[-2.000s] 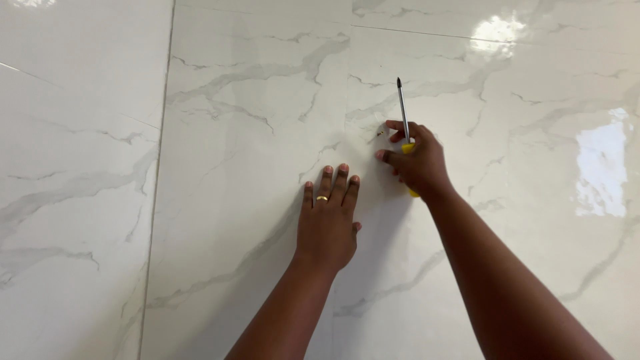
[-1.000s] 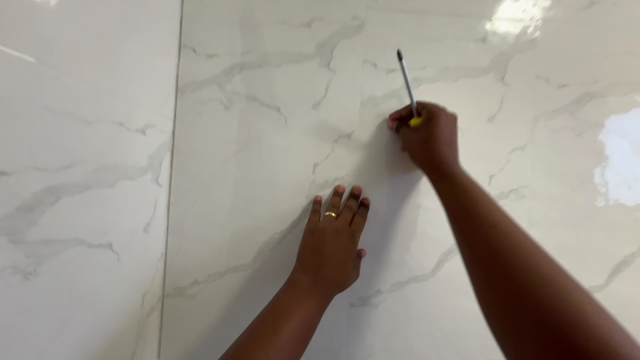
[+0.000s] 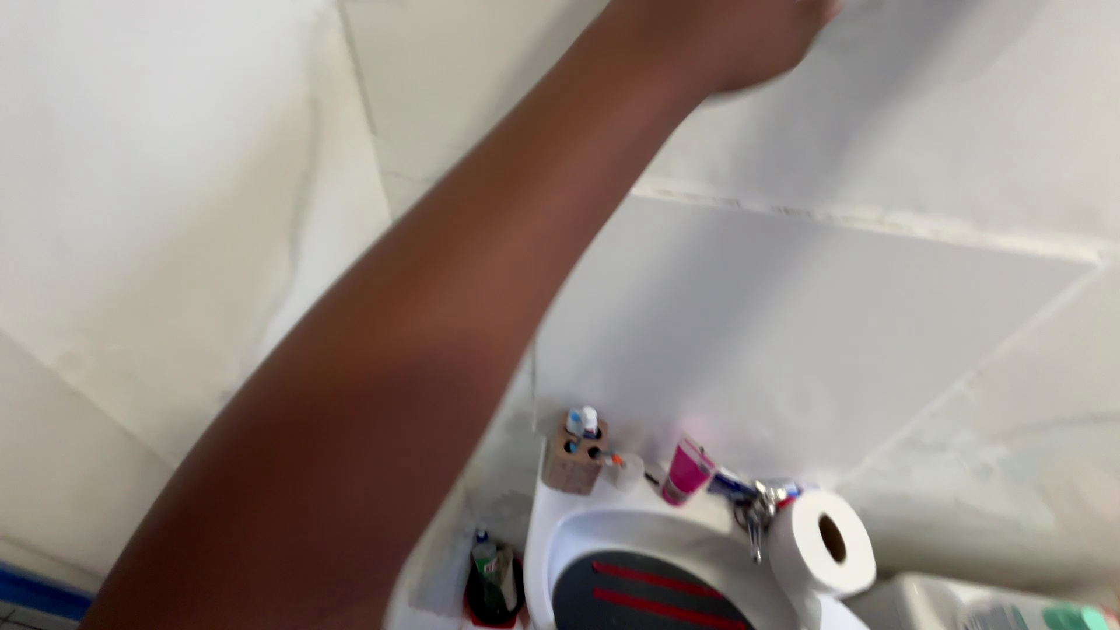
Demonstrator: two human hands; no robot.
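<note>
My left forearm reaches from the lower left to the top of the head view. Only the lower part of my left hand (image 3: 757,39) shows, against the pale marbled wall (image 3: 945,114), blurred and cut off by the top edge. Its fingers are mostly out of frame, so whether it holds anything is hidden. Below the hand, a raised whitish seam (image 3: 787,210) runs across the wall above a smooth grey-white panel (image 3: 787,315). My right hand is out of view, and no screwdriver shows.
Low down is a white washbasin (image 3: 547,542) with a dark, red-striped thing in its bowl. On its ledge stand a toothbrush holder (image 3: 573,468), a pink tube (image 3: 689,472) and a metal tap (image 3: 754,525). A toilet roll (image 3: 822,542) is beside the tap. Bottles stand in a dark container (image 3: 494,586).
The view has swung strongly, bringing the washbasin in. My right hand, which held a yellow-handled screwdriver, has left the view. My left hand, earlier spread flat on the marbled surface, is now at the top edge.
</note>
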